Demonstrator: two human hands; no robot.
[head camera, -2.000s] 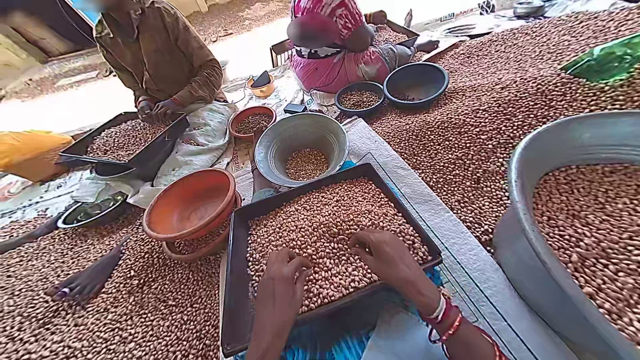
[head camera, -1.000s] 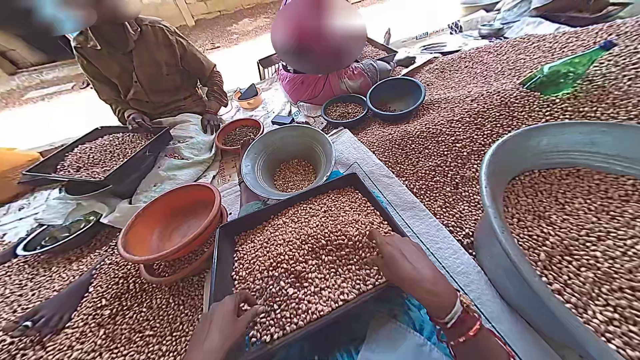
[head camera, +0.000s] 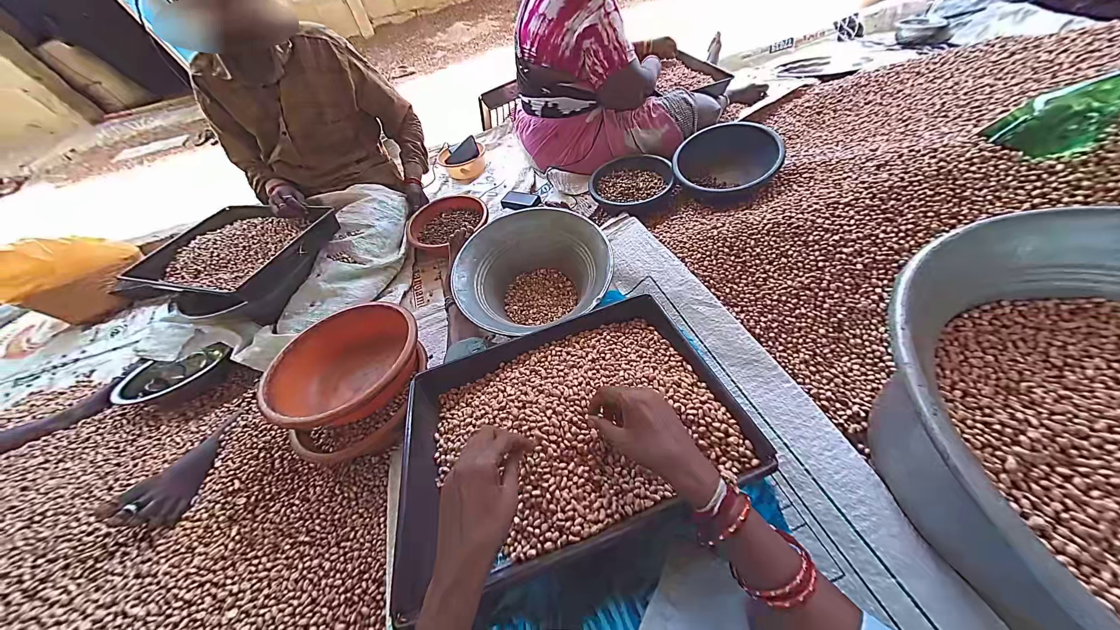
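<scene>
A dark rectangular tray (head camera: 717, 385) filled with pinkish-brown nuts or seeds (head camera: 569, 394) lies low in the middle of the view. My left hand (head camera: 481, 481) is over the tray's left part, fingers bent toward the nuts. Over the right part is my right hand (head camera: 643, 433), with thumb and fingertips curled close together and bracelets at the wrist. Whether either hand pinches a nut cannot be told. Just beyond the tray stands a metal basin (head camera: 468, 262) with some nuts at its bottom.
Stacked orange bowls (head camera: 337, 367) stand left of the tray, and a large metal tub (head camera: 927, 437) of nuts at the right. Heaped nuts (head camera: 787, 289) spread on both sides. Two people sit beyond with trays. Dark bowls (head camera: 731, 162), a green bottle (head camera: 1063, 118) and a bare foot (head camera: 166, 490) also show.
Compared with one second ago, my left hand has moved from the tray's near left corner farther in over the nuts. My two hands are closer together.
</scene>
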